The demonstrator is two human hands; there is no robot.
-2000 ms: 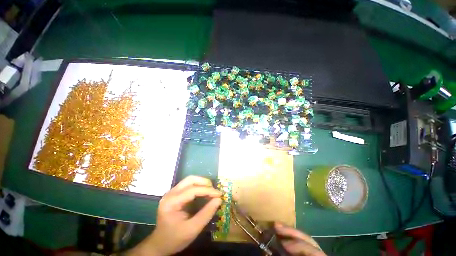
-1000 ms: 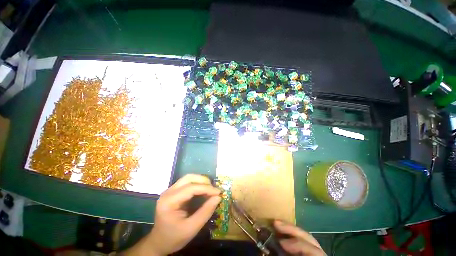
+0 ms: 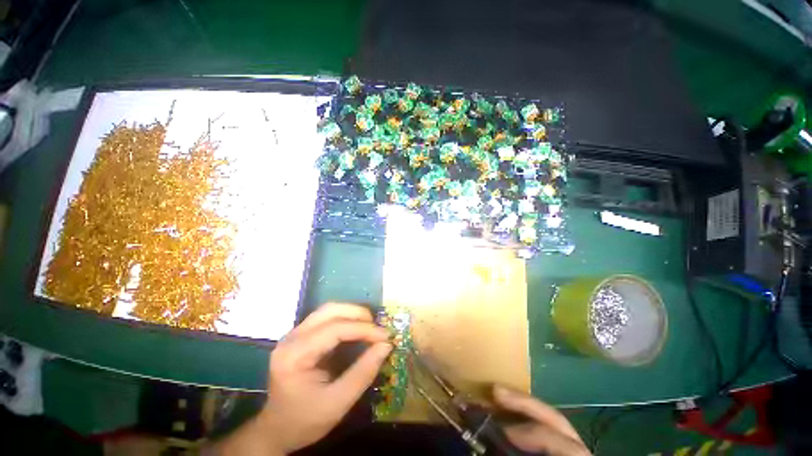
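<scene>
A row of small green circuit boards (image 3: 395, 378) lies along the left edge of the tan plate (image 3: 481, 321). My left hand (image 3: 320, 370) is at the row, thumb and forefinger pinched together at its upper part. Whatever is between the fingertips is too small to tell. My right hand (image 3: 539, 423), cut off by the bottom edge, holds the soldering iron (image 3: 458, 411). The iron's thin tip and the guide tube beside it point up and left to the boards, near my left fingertips.
A white tray (image 3: 267, 205) with a heap of gold pins (image 3: 147, 232) is at left. Green assemblies (image 3: 445, 151) are piled behind the plate. A yellow-green tub (image 3: 574, 313) with silvery fill, a white stick (image 3: 630, 223) and the dark solder feeder (image 3: 734, 223) are at right.
The view has shifted slightly, so the tray and pile sit higher in the picture. Both hands keep nearly the same positions at the row of boards.
</scene>
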